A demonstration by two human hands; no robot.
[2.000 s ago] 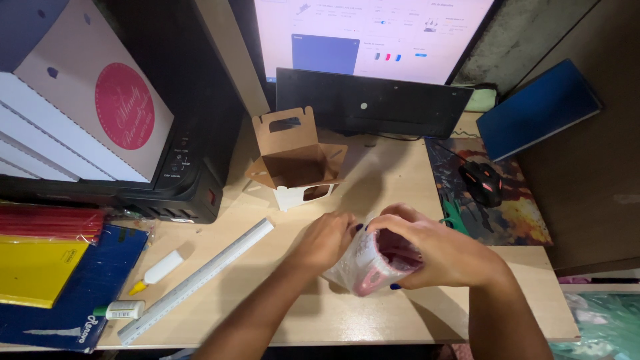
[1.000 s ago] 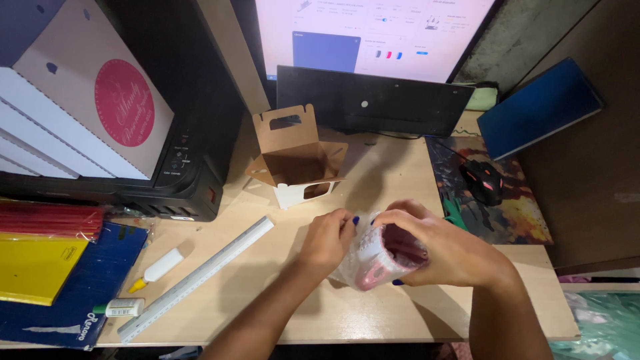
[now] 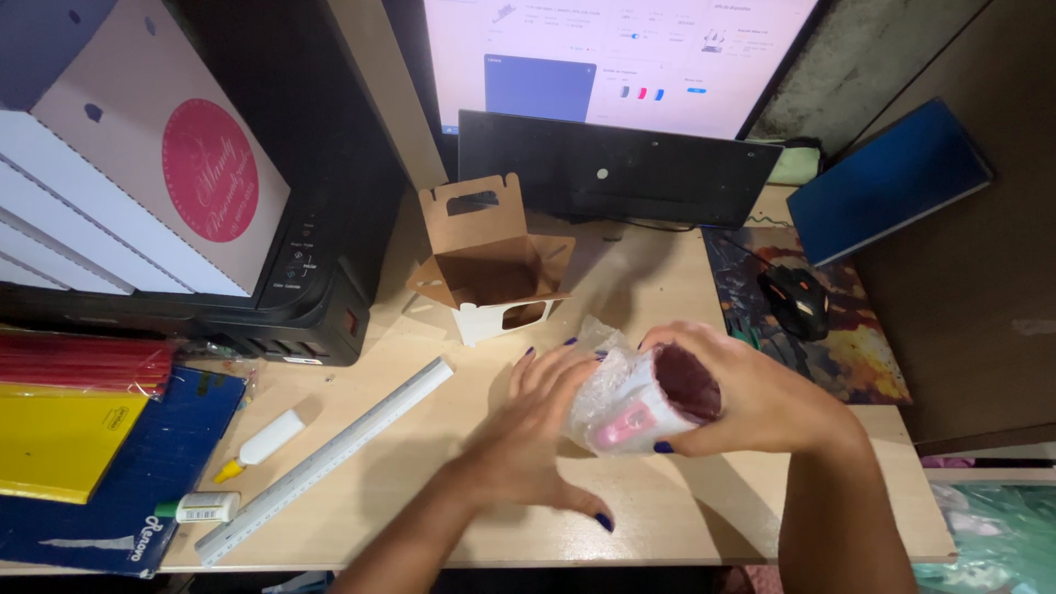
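My right hand (image 3: 742, 396) grips a white mug (image 3: 648, 412) with a pink design and a dark pinkish inside, its mouth tilted toward the right. Clear bubble wrap (image 3: 596, 396) covers the mug's left end. My left hand (image 3: 536, 445) is spread beside the wrap, fingers apart; whether its fingertips touch the wrap I cannot tell. Behind the hands stands an unfolded-top cardboard box (image 3: 503, 272), white outside and brown inside, with its handle flap raised.
A ruler (image 3: 330, 458), a yellow-tipped white bottle (image 3: 268, 437) and a green-capped bottle (image 3: 206, 507) lie left. Beyond them are a blue folder (image 3: 190, 437) and a printer (image 3: 322, 305) bearing boxes (image 3: 148, 190). A keyboard (image 3: 610, 173) leans at the monitor; a mouse (image 3: 794, 301) sits right.
My left hand has let go of the bubble wrap and spread its fingers, with the thumb now swung toward the desk's front. My right hand still holds the mug.
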